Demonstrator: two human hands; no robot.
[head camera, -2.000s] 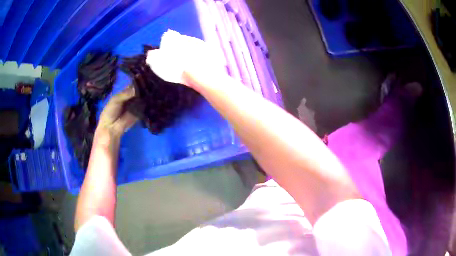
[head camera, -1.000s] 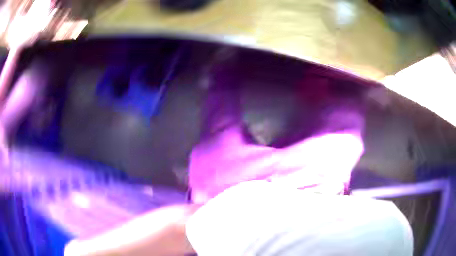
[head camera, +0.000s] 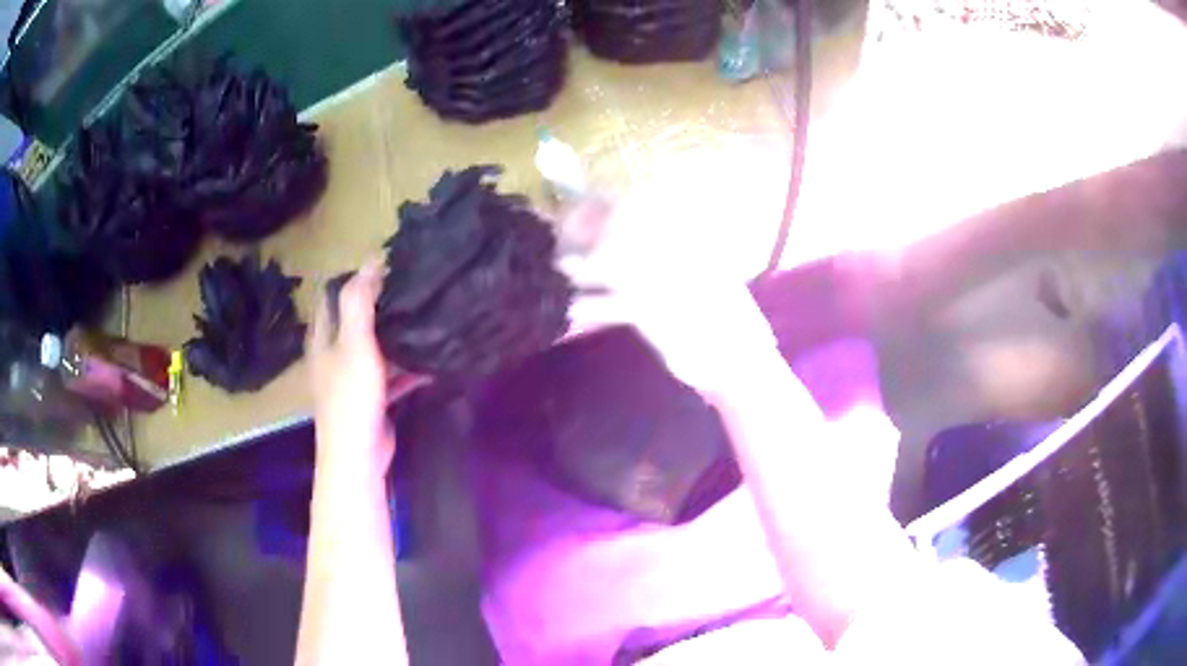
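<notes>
A thick nested stack of dark, spiky hair pieces (head camera: 475, 280) is held up at the bench's front edge. My left hand (head camera: 349, 319) is bare and grips the stack's left side; some fingers are hidden. My right hand (head camera: 618, 254) is blurred and washed out by glare, and holds the stack's right side. A small white glue bottle (head camera: 560, 165) with a teal tip lies on the cardboard just beyond my right hand.
Spiky pieces (head camera: 241, 150) and a single one (head camera: 245, 323) lie left. Ridged stacks (head camera: 484, 59) stand at the back. A reddish drink bottle (head camera: 111, 371), yellow knife (head camera: 176, 380), black cable (head camera: 794, 143), dark rounded thing (head camera: 638, 423) on the lap and slatted crate (head camera: 1054, 449) also show.
The view has turned from the blue tote, past the floor and bench edge, to the bench. The dark stack handled in the tote is now held between my hands at the bench.
</notes>
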